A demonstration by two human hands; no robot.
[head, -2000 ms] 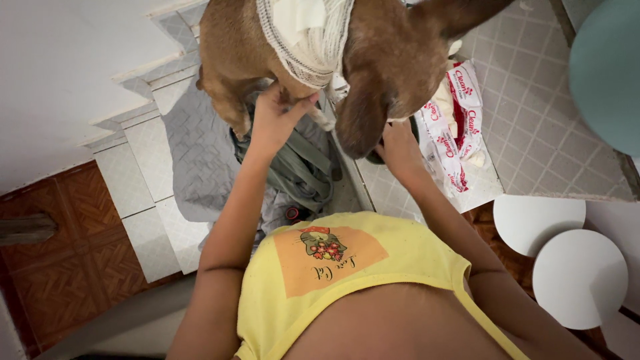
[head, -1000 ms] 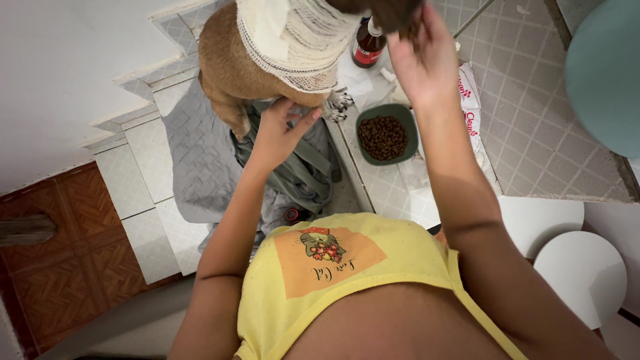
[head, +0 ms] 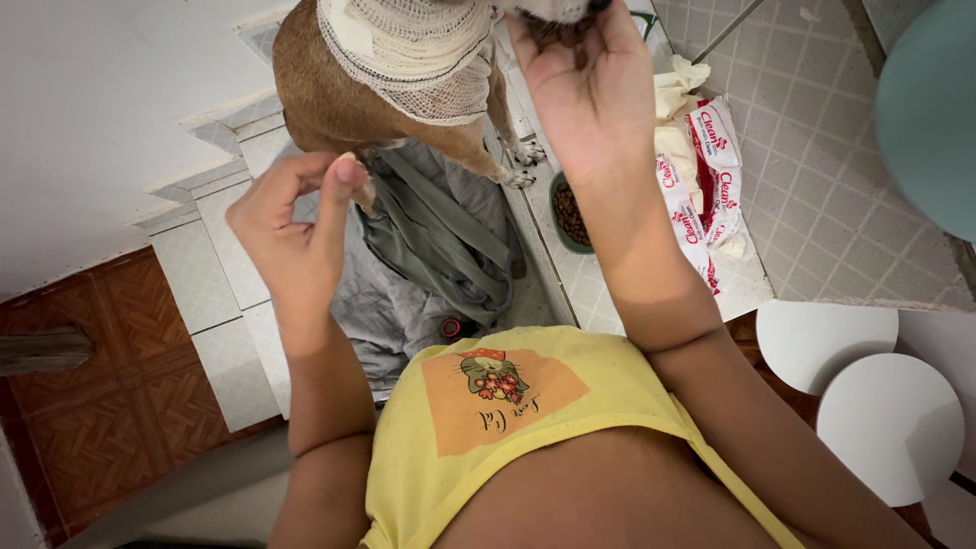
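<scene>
A brown dog [head: 324,99] stands at the top with white net bandage [head: 427,69] around its body. Cupped under its muzzle, my right hand [head: 591,99] holds brown kibble [head: 568,34]. My left hand [head: 301,217] is raised beside the dog's belly, thumb and index finger pinched on a small pale piece too small to name. Below my right wrist, partly hidden by it, is a green bowl [head: 555,221] of kibble on the tiled step. Most of the dog's head lies beyond the top edge.
Grey quilted cloth [head: 389,282] and a green garment [head: 450,236] lie on the step under the dog. Red and white wrappers [head: 713,168] rest on the tiles at right. White round stools [head: 888,427] stand lower right, a teal round surface [head: 930,114] upper right. Tiled stairs [head: 229,358] descend at left.
My right hand was low by the dog's head, then rose to its muzzle, uncovering the bowl. My left hand has moved off the dog's chest to the left. The dog's head has lifted.
</scene>
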